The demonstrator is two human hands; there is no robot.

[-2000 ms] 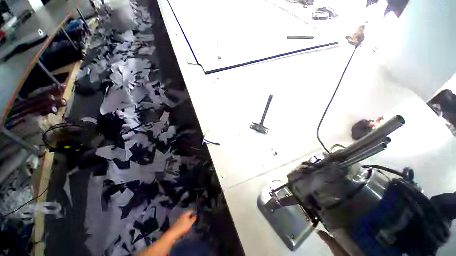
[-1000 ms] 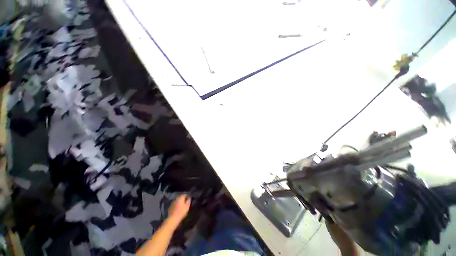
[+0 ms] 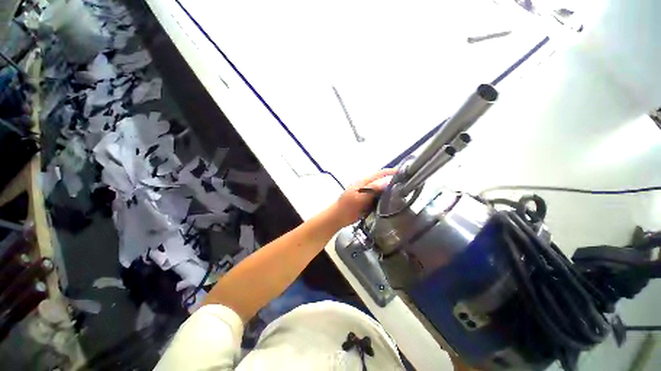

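Note:
The straight-knife cutting machine point(image 3: 453, 253) stands at the table's near edge, blue and silver, with upright rods and a coiled black cable hung on it. Its flat silver base plate point(image 3: 366, 269) shows at the table edge. My left hand point(image 3: 362, 197) holds the front of the machine beside the foot of the rods; its fingertips are partly hidden. My right hand is not visible; only a sliver of skin shows below the motor. The white-topped fabric lay point(image 3: 290, 72) has a thin dark edge, and its near corner lies just beyond my left hand.
Two thin mottled bars point(image 3: 348, 114) lie on the lay, one farther right. A black cable point(image 3: 580, 190) runs right across the table point(image 3: 551, 138). White and grey scraps point(image 3: 141, 192) heap on the floor at left. A dark object point(image 3: 616, 264) is behind the machine.
My left hand has risen from beside the table and taken hold of the machine. The machine is now close to the lay's corner. The view has shifted.

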